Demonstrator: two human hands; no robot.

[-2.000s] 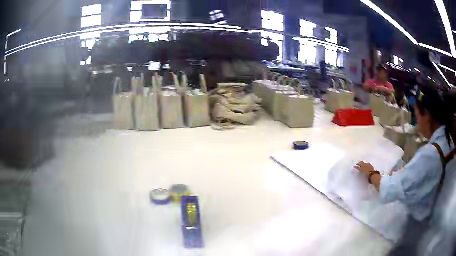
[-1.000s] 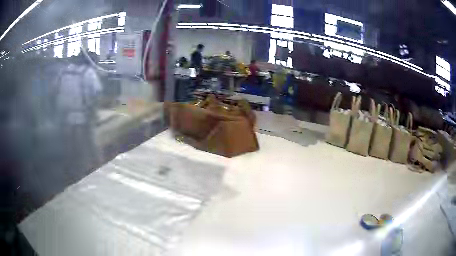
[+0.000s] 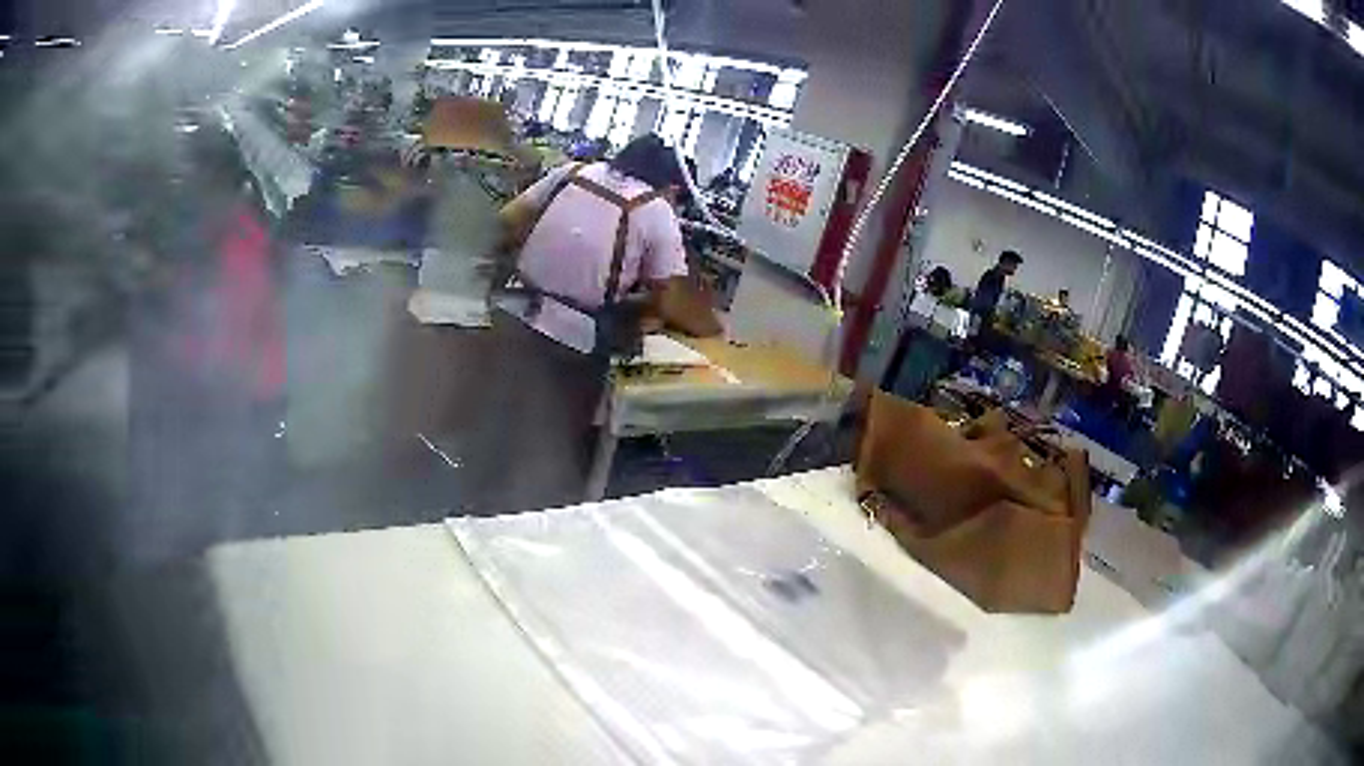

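Observation:
A stack of flat, greyish clear poly bags [image 3: 703, 614] lies on the white table [image 3: 344, 636] nearest in front of me. A small dark print block shows on it toward the right. Behind it on the right, a brown bag [image 3: 980, 501] stands slumped on the table. Neither of my hands is in view. A blurred, shiny clear film [image 3: 1257, 599] crosses the lower right; what holds it cannot be seen.
Beyond the table, a person in a pink top and apron [image 3: 606, 255] bends over another worktable [image 3: 726, 397]. Blurred red and dark shapes are at the left. More people and tables are at the far right back.
My view has swung left. The poly bag stack and brown bag have shifted right in the picture. The totes, tape rolls and dispenser have left view. The bending person now shows clearly.

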